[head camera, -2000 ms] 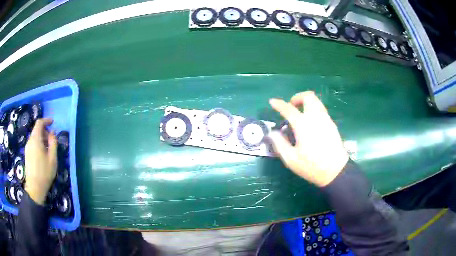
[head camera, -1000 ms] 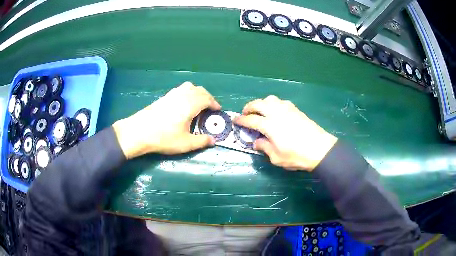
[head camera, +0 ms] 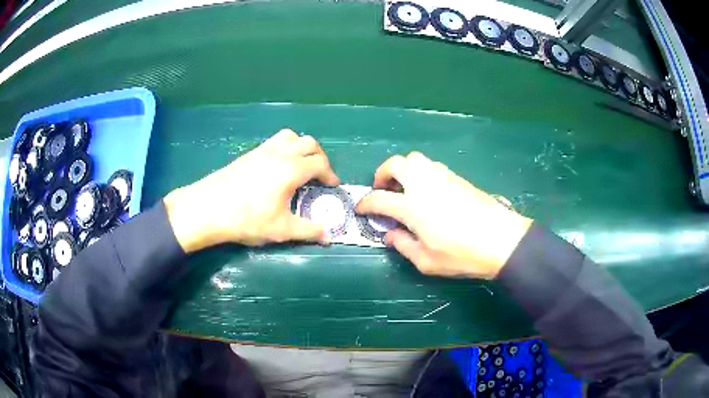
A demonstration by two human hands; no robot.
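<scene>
The fixture plate [head camera: 359, 233] lies flat on the green bench in front of me, its two ends hidden under my hands. A small round speaker [head camera: 328, 212] with a black ring and pale centre sits on it. My left hand [head camera: 247, 194] grips around this speaker's left side, thumb below and fingers above. Another speaker [head camera: 376, 225] to its right is partly covered by my right hand [head camera: 451, 218], whose thumb and fingers pinch it. The blue parts tray [head camera: 144, 116] at the left holds a heap of loose speakers.
A row of loaded plates [head camera: 466, 40] runs along the upper right to the machine frame [head camera: 684, 101], beside a thin dark bar [head camera: 633, 113]. A blue lower bin [head camera: 557, 377] with round parts stands below the bench edge. My sleeves cross the near edge.
Two seconds ago my left hand was in the tray and my right hand at the plate's right end. Both hands have come together over the plate and have stayed there since one second ago.
</scene>
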